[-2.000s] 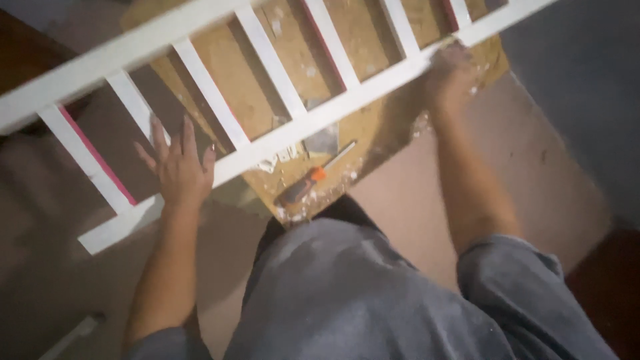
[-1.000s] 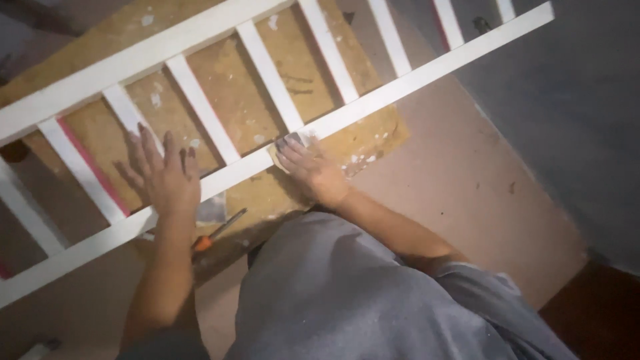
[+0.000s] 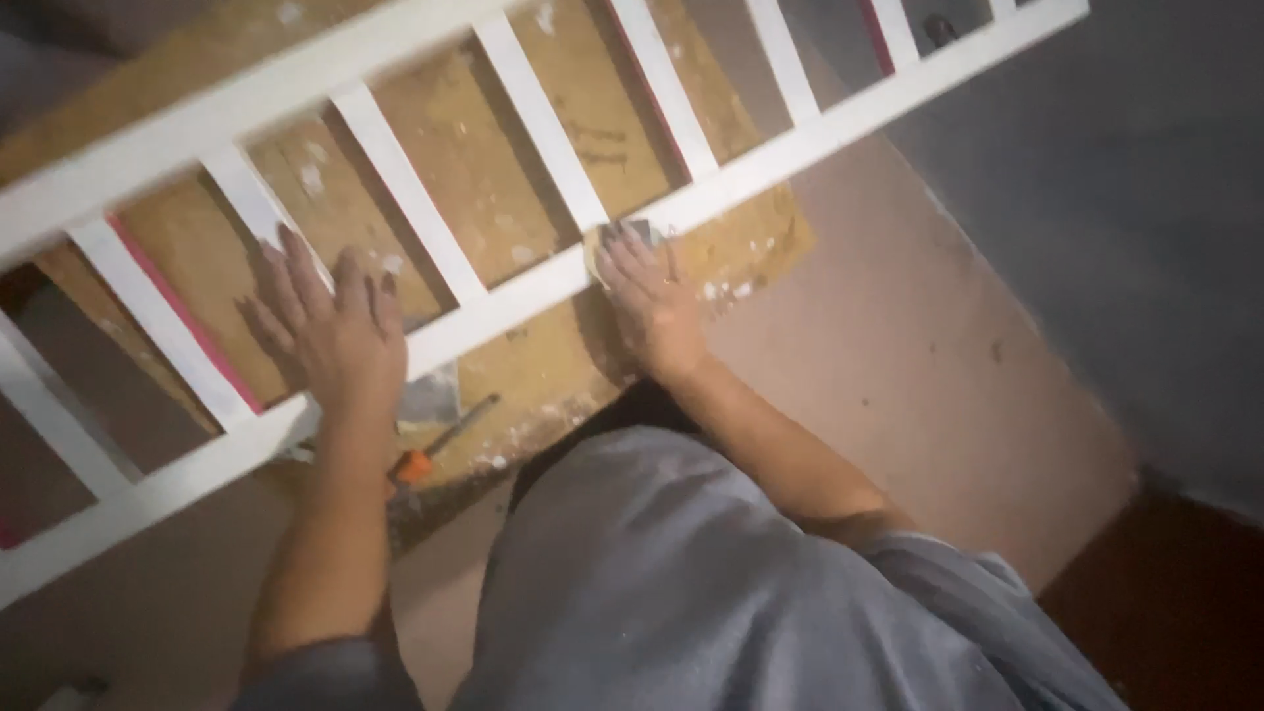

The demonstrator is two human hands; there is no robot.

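Note:
A white slatted wooden frame (image 3: 829,143), with pink paint on the edges of some slats, lies across a paint-spotted yellow board (image 3: 553,355). My left hand (image 3: 341,336) rests on the frame's near rail with its fingers spread, the fingertips by a slat. Farther right along that rail, my right hand (image 3: 652,296) presses a small sheet of what looks like sandpaper (image 3: 628,233) onto the wood, where a slat meets it. A screwdriver (image 3: 413,466) with an orange part on its handle lies on the board's near edge, its handle partly hidden by my left forearm.
Beside the screwdriver lies a grey flat piece (image 3: 432,395), partly under the rail. Pinkish floor (image 3: 889,375) surrounds the board, with a dark grey surface (image 3: 1106,217) at the right and a dark red-brown area (image 3: 1175,602) at the lower right.
My right hand was far along the near rail at the right two seconds ago; it is now much closer to my left hand. The frame has shifted rightward relative to the board.

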